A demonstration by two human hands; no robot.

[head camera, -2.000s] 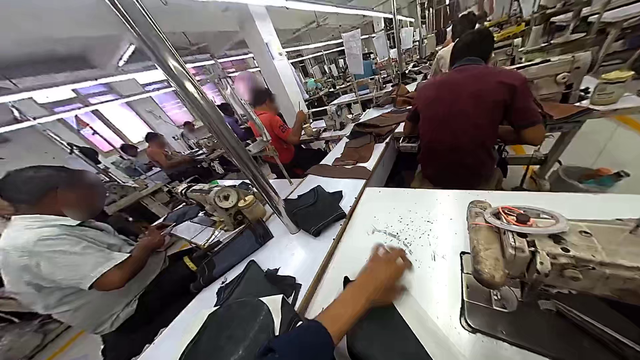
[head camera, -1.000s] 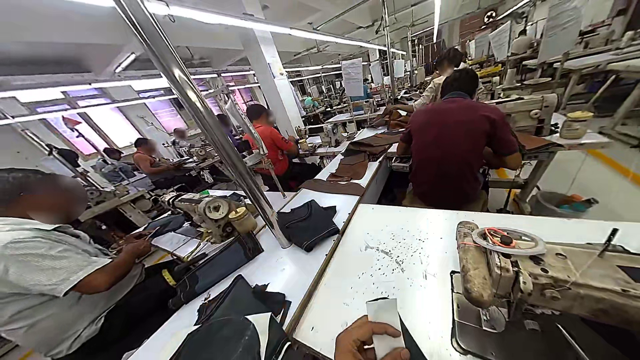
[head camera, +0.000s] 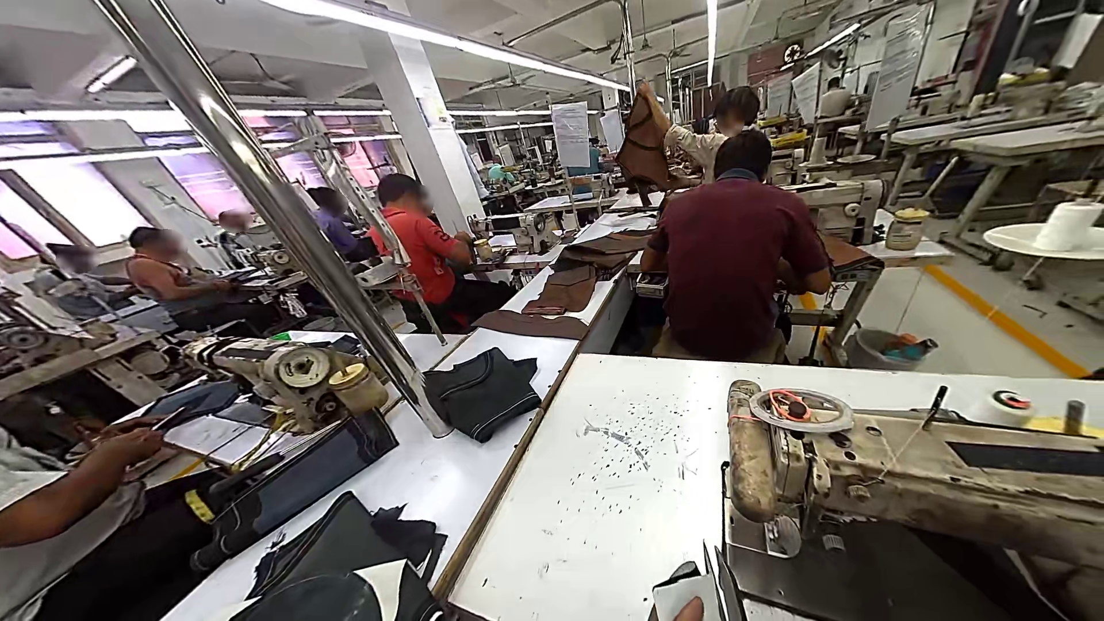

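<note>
Only a fingertip of my left hand (head camera: 691, 609) shows, at the bottom edge, against a small pale piece (head camera: 686, 593) with dark material behind it. The rest of that hand is cut off by the frame. Just right of the piece rise narrow pointed dark and pale edges (head camera: 723, 580); whether they are a tool or material cannot be told. To their right stands a worn industrial sewing machine (head camera: 923, 474) over a dark bed plate, with a ring and orange cord on top. My right hand is out of view.
Small dark scraps lie on the white table (head camera: 517, 552). Dark cut pieces (head camera: 345, 543) and a stitched dark piece (head camera: 483, 392) lie left, by a slanted metal pole (head camera: 285, 224). Co-workers sit left and ahead, one in a maroon shirt (head camera: 733, 250). A thread cone (head camera: 1069, 226) stands right.
My left hand swept over the table, then held the pale piece at the bottom edge; now it is mostly out of frame. A far co-worker has raised a brown piece.
</note>
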